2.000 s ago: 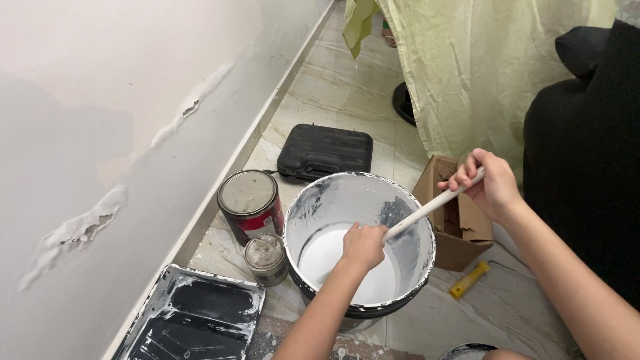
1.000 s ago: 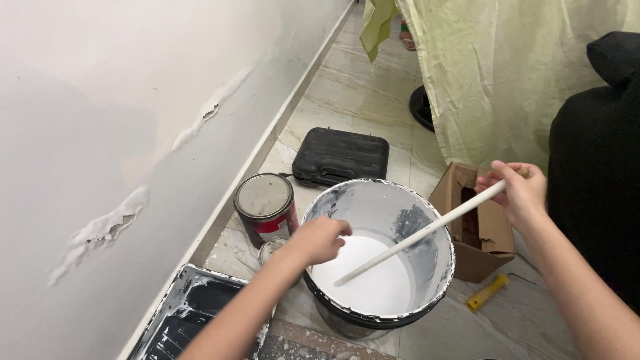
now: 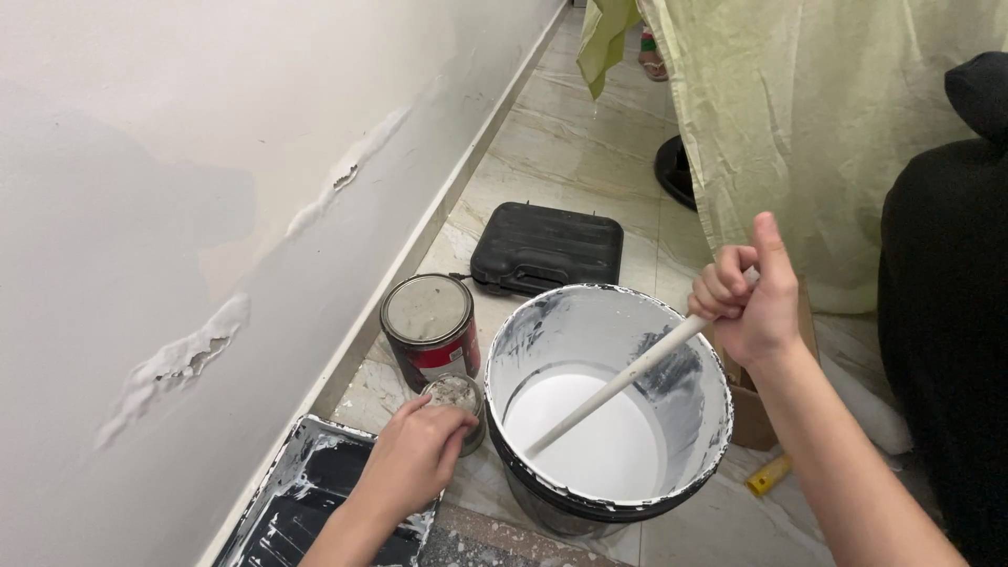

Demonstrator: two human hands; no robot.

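A large black bucket (image 3: 610,504) with a paint-smeared inner wall holds white paint (image 3: 591,433). My right hand (image 3: 744,303) is closed around the upper end of a white stick (image 3: 622,382), thumb raised; the stick slants down into the paint. Left of the bucket, my left hand (image 3: 421,449) hovers over or touches a small tin (image 3: 458,394), its fingers bent; whether they touch the tin cannot be told. Behind that tin stands a larger red and black paint can (image 3: 433,331) with its lid on. A black paint tray (image 3: 323,488) smeared with white lies partly under my left forearm.
The wall (image 3: 157,236) at left has peeling patches. A black plastic case (image 3: 547,248) lies behind the bucket. At right are a cardboard box (image 3: 752,409), a yellow roller handle (image 3: 768,474), a hanging green cloth (image 3: 787,142) and a large black object (image 3: 937,315). A person's foot (image 3: 652,63) shows behind the cloth.
My left hand was on the stick, then came off it, and has moved left from over the bucket to beside the small tin. My right hand has kept hold of the stick, its thumb now raised.
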